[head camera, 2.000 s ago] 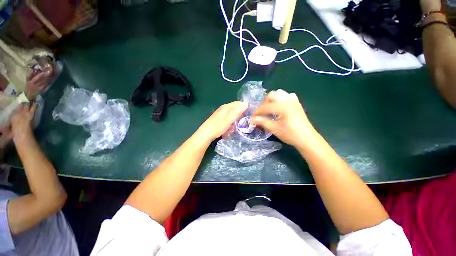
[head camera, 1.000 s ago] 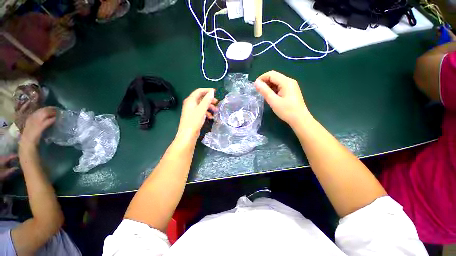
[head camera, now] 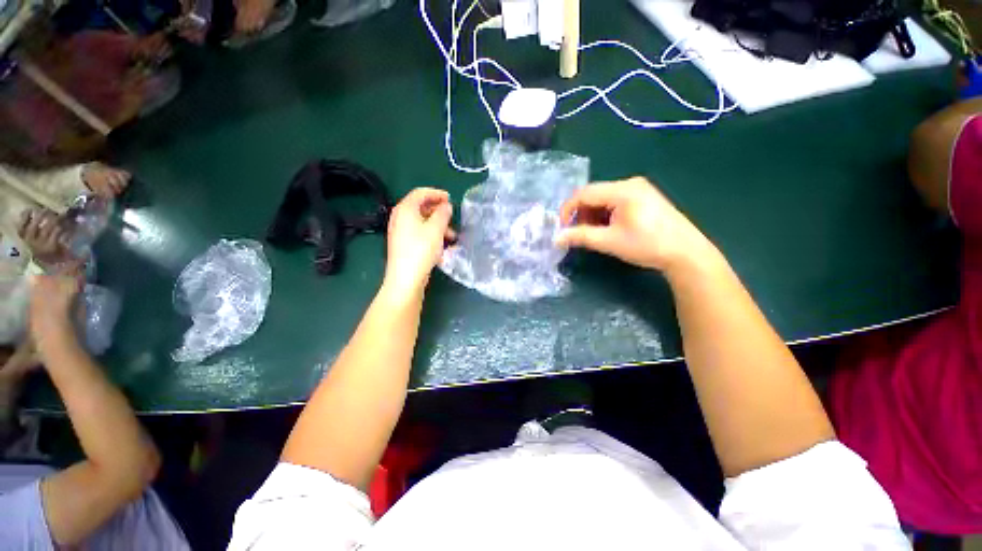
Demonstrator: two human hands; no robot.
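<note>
A crinkly clear plastic bag (head camera: 515,231) lies spread in front of me, a pale patch near its middle. The round rim of the part inside is hard to make out now. My left hand (head camera: 422,231) is at the bag's left edge, fingertips close together; whether they pinch the film is unclear. My right hand (head camera: 614,221) pinches the bag's right edge between thumb and fingers.
A black strap piece (head camera: 326,215) and a clear bag (head camera: 224,296) lie to the left. A white round device (head camera: 528,107) with white cables stands behind the bag. Black parts (head camera: 802,27) lie on a white board (head camera: 754,81). Neighbours' arms show left and right.
The bag has been turned and spread wider, and its round rim no longer shows clearly. My right hand has moved down along its right side. One clear bag at left has moved towards the neighbour.
</note>
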